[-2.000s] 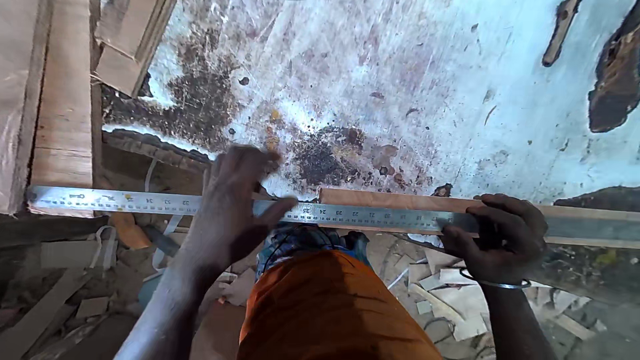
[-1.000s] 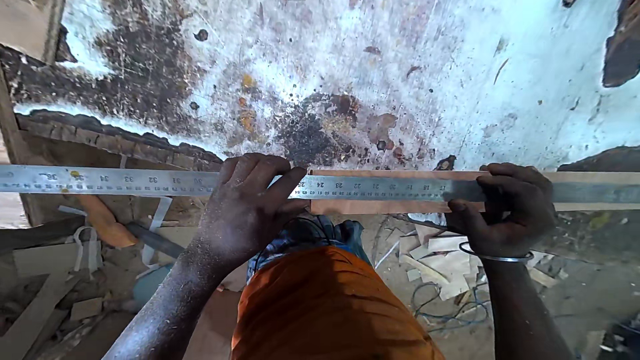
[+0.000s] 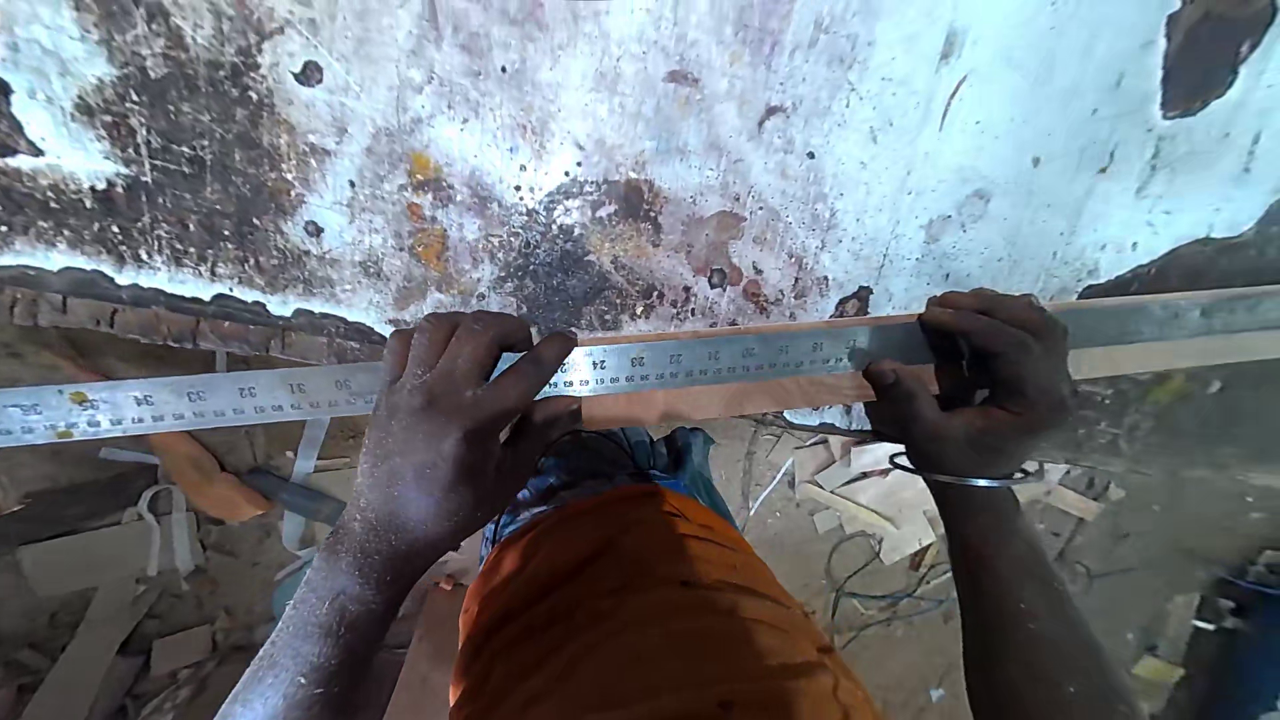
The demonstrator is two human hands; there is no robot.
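A long steel ruler (image 3: pixel 700 362) crosses the whole head view, lying along a narrow wooden strip (image 3: pixel 660 403) at the edge of a worn, paint-stained work surface. My left hand (image 3: pixel 450 410) grips the ruler near the strip's left end, fingers over its far edge; the thumb tip is beside the strip's end. Around the ruler and the strip, farther right, my right hand (image 3: pixel 975 380) is closed, its thumb on the near side and a metal bangle at the wrist. The ruler's left part reaches past the strip over open space. Its scale reads upside down from here.
The worn work surface (image 3: pixel 880 160) has a broken, ragged edge at the left. Below it, wood offcuts (image 3: pixel 880 500) litter the floor, with a tangled cable (image 3: pixel 850 590) at the right. More scraps and a white strap (image 3: pixel 305 480) are at the lower left.
My left hand, raised and blurred over the ruler two seconds ago, has come to grip it. The boards seen at the left earlier are out of view, as the view has shifted.
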